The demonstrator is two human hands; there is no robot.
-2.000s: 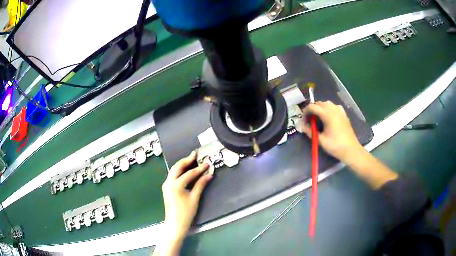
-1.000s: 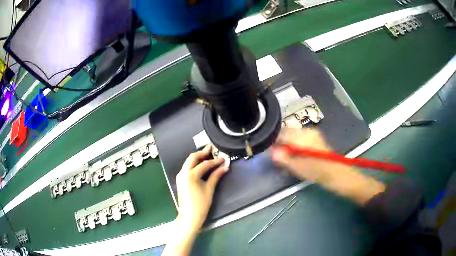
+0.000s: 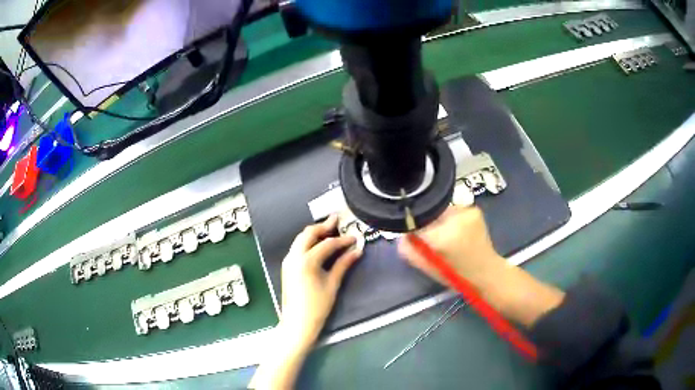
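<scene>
A silver-grey carrier strip [image 3: 480, 175] with rounded lobes lies on the black work pad [image 3: 305, 164], its middle hidden under the ring light [image 3: 357, 199] of the video microscope [image 3: 389, 84]. My left hand [image 3: 316, 263] pinches the strip's left end between thumb and fingers. My right hand [image 3: 449, 240] is slightly blurred just right of and below the ring light. Its fingers are closed around the end of the red air hose [image 3: 476, 301], which slants down right past the forearm. The tip it holds is hidden.
More carrier strips [image 3: 190, 299] lie on the green mat at left, others [image 3: 590, 27] at far right. A monitor [image 3: 129, 46] stands upper left, with blue [image 3: 55, 148] and red [image 3: 26, 174] bins below it. Tweezers [image 3: 423, 335] and a dark slim tool [image 3: 638, 206] lie nearer me.
My right hand has moved from the strip's right end to beside the ring light, and the hose has swung to a slant. Another strip has come into view at far right. The camera view has shifted.
</scene>
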